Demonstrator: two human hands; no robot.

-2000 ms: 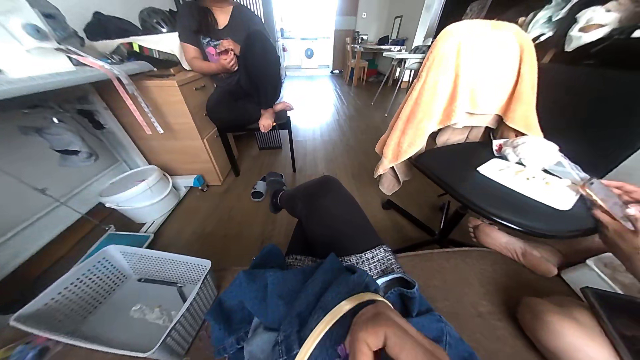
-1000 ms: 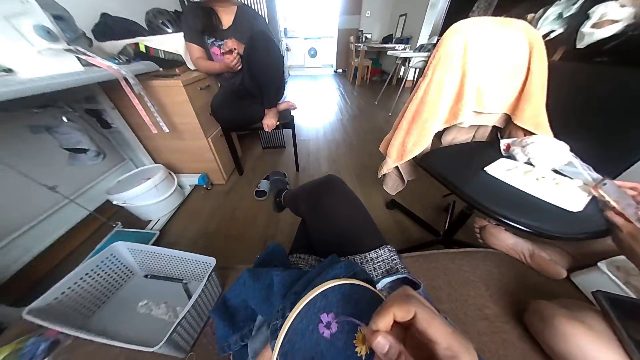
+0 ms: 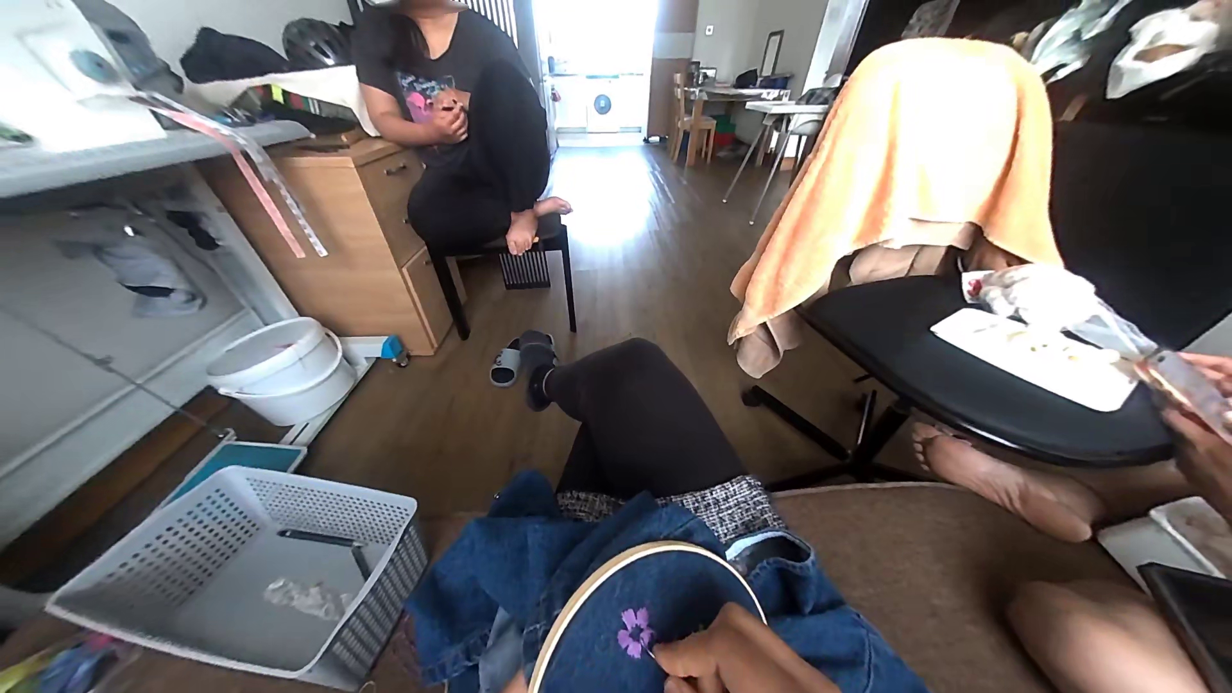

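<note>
Denim fabric point(image 3: 481, 577) lies across my lap, with part of it stretched in a round wooden embroidery hoop point(image 3: 592, 584). A purple embroidered flower point(image 3: 635, 632) shows inside the hoop. My right hand point(image 3: 746, 659) is over the hoop's lower right, thumb and finger pinched on what looks like a thin needle point(image 3: 653, 652) beside the flower. Of my left hand point(image 3: 516, 682) only a sliver of skin shows outside the hoop's lower left edge; its fingers and grip are hidden. The lower part of the hoop is out of view.
A grey plastic basket point(image 3: 385, 577) stands at the left, near white buckets point(image 3: 289, 371). One person point(image 3: 452, 125) sits on a chair ahead. At the right, another person's hand point(image 3: 1198, 423) holds a phone beside a black swivel chair point(image 3: 905, 327) with a white tray point(image 3: 1035, 361) on it.
Two seconds ago the hoop was steeply tilted; its embroidered face then came into view. My right hand has moved over the hoop, now covering where a yellow flower showed a second ago.
</note>
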